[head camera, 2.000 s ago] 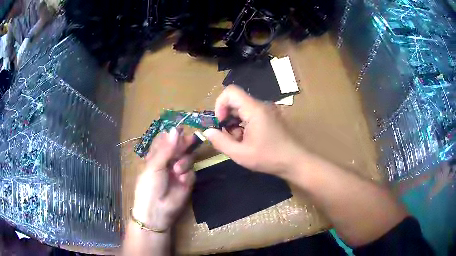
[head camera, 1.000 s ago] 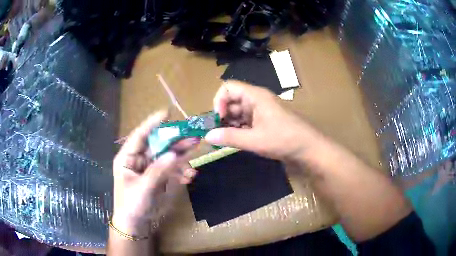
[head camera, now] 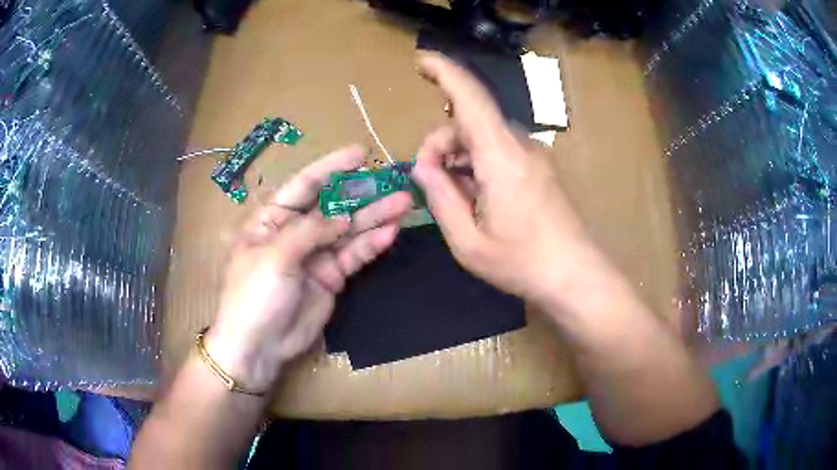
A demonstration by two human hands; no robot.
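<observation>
A green circuit board with a thin white wire curving up off it is held above the cardboard. My left hand holds its left part between the fingers. My right hand pinches at its right end with thumb and finger, the index finger raised; whether a small piece is between the fingertips is hidden. A second green board with a white wire lies to the upper left, touched by neither hand. A black sheet lies below the hands.
Another black sheet with a white strip lies behind my right hand on the brown cardboard. Stacked clear trays stand at left and right. Dark parts lie at the far edge.
The view has shifted, showing more of the near side. The second board now lies apart on the cardboard at left. My left hand has re-gripped the held board, and my right index finger is raised.
</observation>
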